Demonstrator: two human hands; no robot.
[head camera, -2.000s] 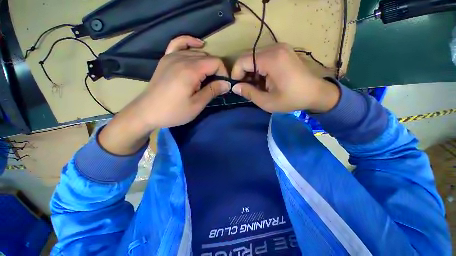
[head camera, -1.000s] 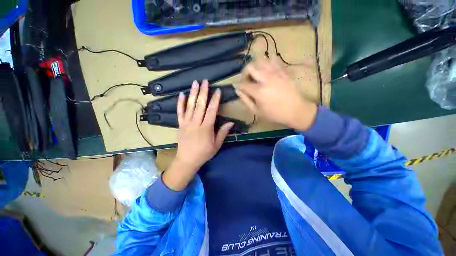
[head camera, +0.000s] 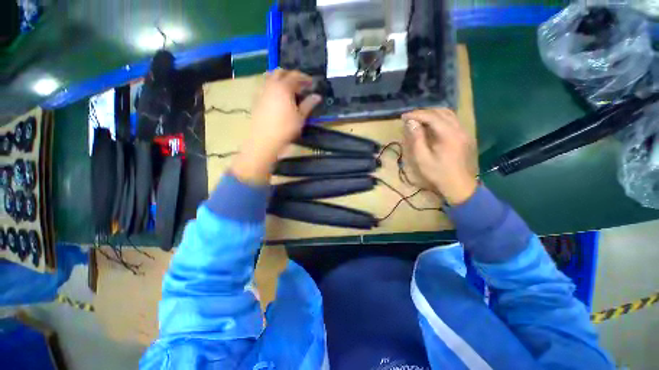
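Several black headband parts (head camera: 325, 188) lie side by side on the tan cardboard sheet (head camera: 405, 217), with lead wires curling from their right ends. My left hand (head camera: 278, 112) is at the left edge of the parts tray (head camera: 347, 114), fingertips among small black pieces. Whether it pinches one is too blurred to tell. My left forearm covers the strips' left ends. My right hand (head camera: 437, 148) is over the cardboard right of the strips, fingers curled together near the wires; I cannot tell if it holds something small.
The screw feeder (head camera: 370, 50) stands in the tray. The electric screwdriver (head camera: 563, 137) lies at right beside clear plastic bags (head camera: 589, 43). Unworked strips (head camera: 130, 188) lie at left near a red label (head camera: 172, 144). A board of round parts (head camera: 45, 181) is far left. A blue bin (head camera: 589, 267) is below right.
The view has shifted, showing more of the tray and left side. My left hand has left the strips for the tray. My right hand has moved off the strips' right ends.
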